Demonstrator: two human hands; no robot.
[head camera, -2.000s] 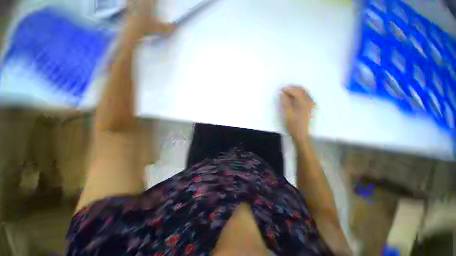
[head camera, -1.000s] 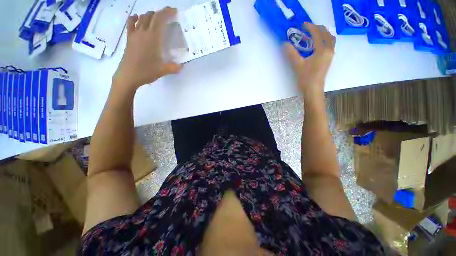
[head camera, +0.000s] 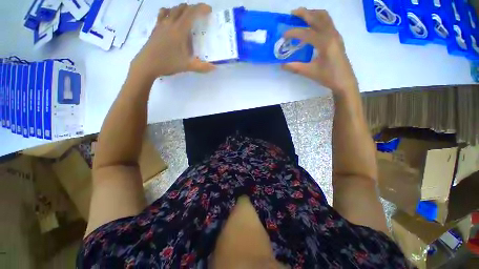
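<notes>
A white retail box with a blue edge (head camera: 218, 39) lies sideways in front of me on the white table. My left hand (head camera: 181, 44) grips its left part between thumb and fingers. My right hand (head camera: 320, 47) holds a blue inner tray (head camera: 258, 44) by its right end. The tray holds a white charger and a coiled white cable (head camera: 286, 48). The tray's left end meets the box's right end, in line with it. Whether it reaches inside the box is hard to tell.
Finished boxes (head camera: 64, 100) stand in a row at the left. Flat cartons (head camera: 110, 21) lie at the upper left. Filled blue trays (head camera: 412, 26) lie at the upper right. Brown cardboard sheets (head camera: 420, 110) and open cartons are beyond the table's edge.
The right hand has moved the tray left and turned it in line with the box. The box has moved slightly right and now meets the tray.
</notes>
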